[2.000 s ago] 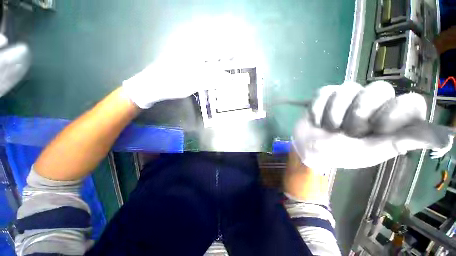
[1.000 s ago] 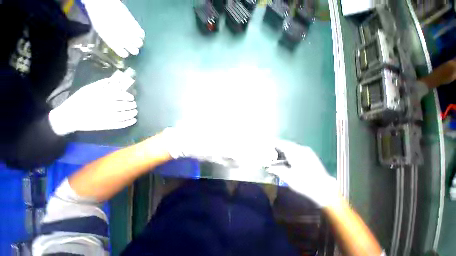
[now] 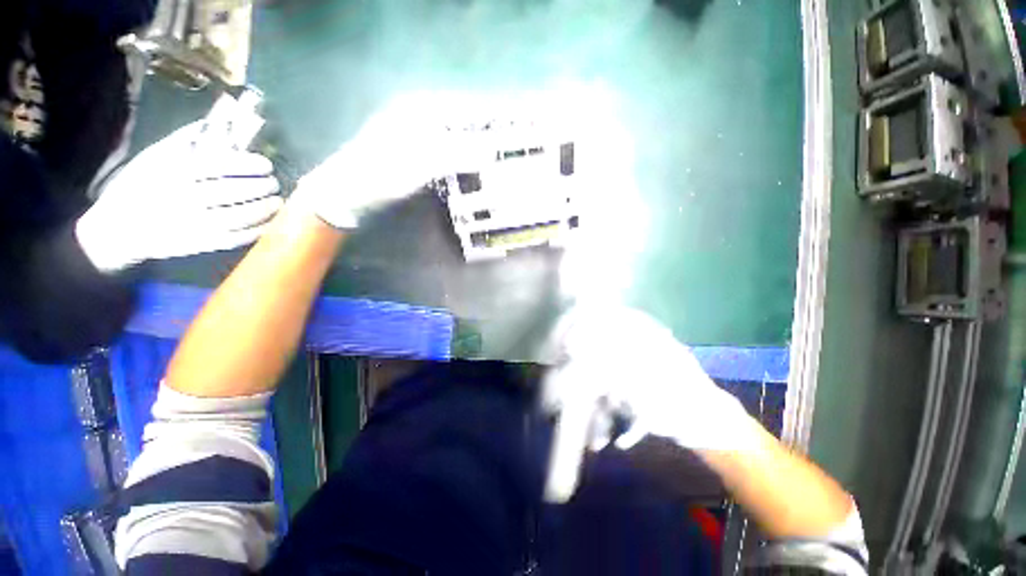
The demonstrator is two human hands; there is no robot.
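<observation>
A silver metal frame unit (image 3: 512, 186) lies on the green bench, washed out by glare, with dark slots and a yellow-green band along its near side. My left hand (image 3: 377, 163), in a white glove, holds its left side; the fingers are lost in glare. My right hand (image 3: 647, 377), gloved and blurred, is at the near bench edge, below and right of the unit. It grips a narrow silver strip, perhaps a hand tool (image 3: 570, 444), which points down over the edge. The tool's other end is hidden by the hand and glare.
Another worker's gloved hand (image 3: 186, 197) holds a small pale piece at left, near a metal part (image 3: 208, 39). Several frame units (image 3: 914, 141) stand on the conveyor track at right. Blue tape (image 3: 383, 329) runs along the near bench edge. Blue bins (image 3: 45, 433) are at lower left.
The frame unit shows clearly again, farther up the bench from the near edge. My right hand now shows a silver strip pointing down. The black blocks at the far side have nearly left view.
</observation>
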